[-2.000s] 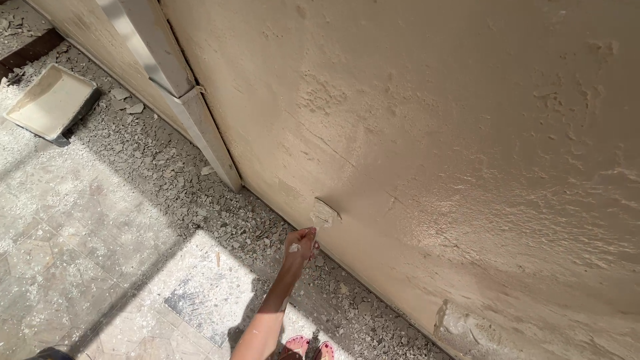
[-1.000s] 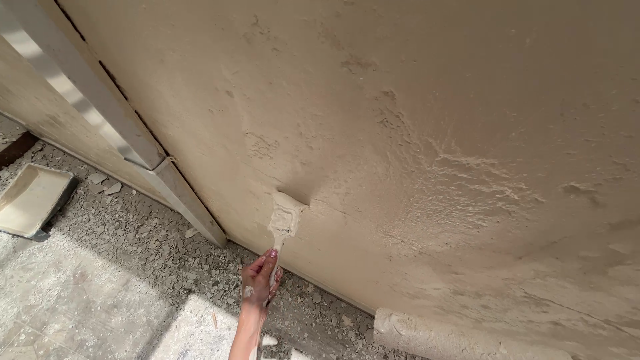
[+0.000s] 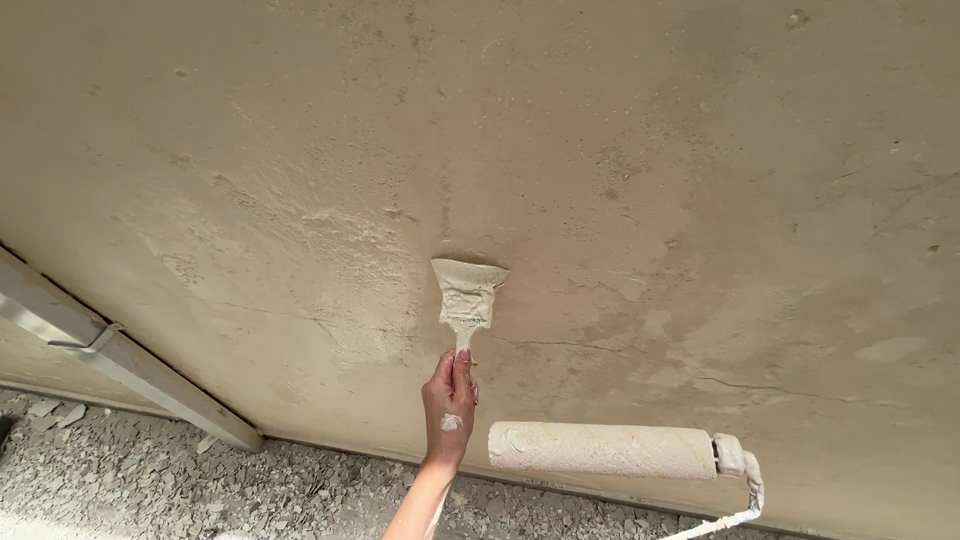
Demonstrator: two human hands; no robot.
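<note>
My left hand [image 3: 450, 412] grips the handle of a flat paintbrush [image 3: 469, 296] thickly coated in pale paste. Its wide tip points up and touches the beige plastered wall [image 3: 600, 187]. A patch of paste is on the back of the hand. Right of my forearm, a paint roller [image 3: 600, 450] with a pale, paste-covered sleeve lies level in front of the low part of the wall; its bent frame runs out at the bottom edge. What holds the roller is out of view, and my right hand is not visible.
A pale upright post with a metal strip [image 3: 127, 360] stands against the wall at left. Flakes of old coating [image 3: 187, 480] cover the floor along the wall's base. Cracks [image 3: 757, 386] and rough patches mark the wall.
The view has shifted right along the wall and closer to it. The brush, in my left hand throughout, is now farther right along the wall. More of the roller has come into view.
</note>
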